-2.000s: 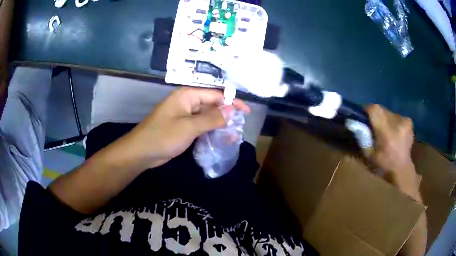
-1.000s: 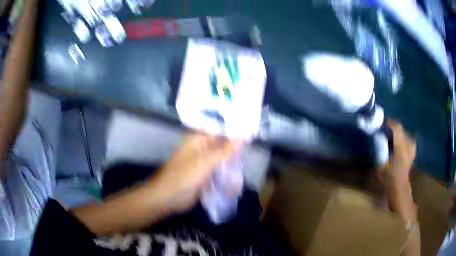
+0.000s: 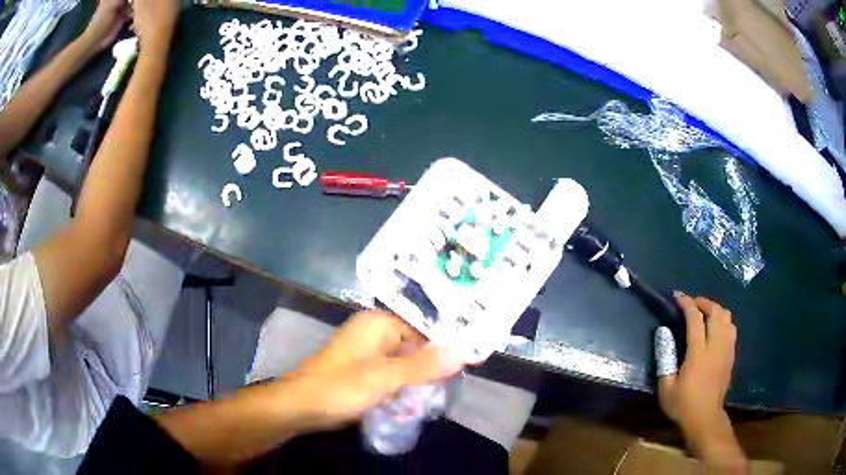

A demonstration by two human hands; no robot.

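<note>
The white socket housing (image 3: 394, 250), with a green circuit board (image 3: 478, 249) inside, is tilted at the table edge. My left hand (image 3: 371, 366) holds it by its near edge, where the cord end meets it. The bagged cord (image 3: 401, 422) hangs under my left hand. My right hand (image 3: 698, 362), with pale tape on one finger, is on the black handle of the mallet (image 3: 562, 211). The mallet's white head is beside the housing's right side, partly hidden by it. A black support pad (image 3: 526, 323) shows behind the housing.
Many loose white U-shaped clips (image 3: 278, 88) lie at the upper left, with a red screwdriver (image 3: 364, 184) near them. Crumpled clear film (image 3: 691, 176) and a white foam sheet (image 3: 631, 46) are at the right. Another person's arms (image 3: 121, 176) are at the left. A cardboard box (image 3: 640, 459) is below the table.
My left hand has lifted and turned the housing from its squarer position on the pads. The mallet head has moved off the housing to its right side and is lower. The view now shows more table.
</note>
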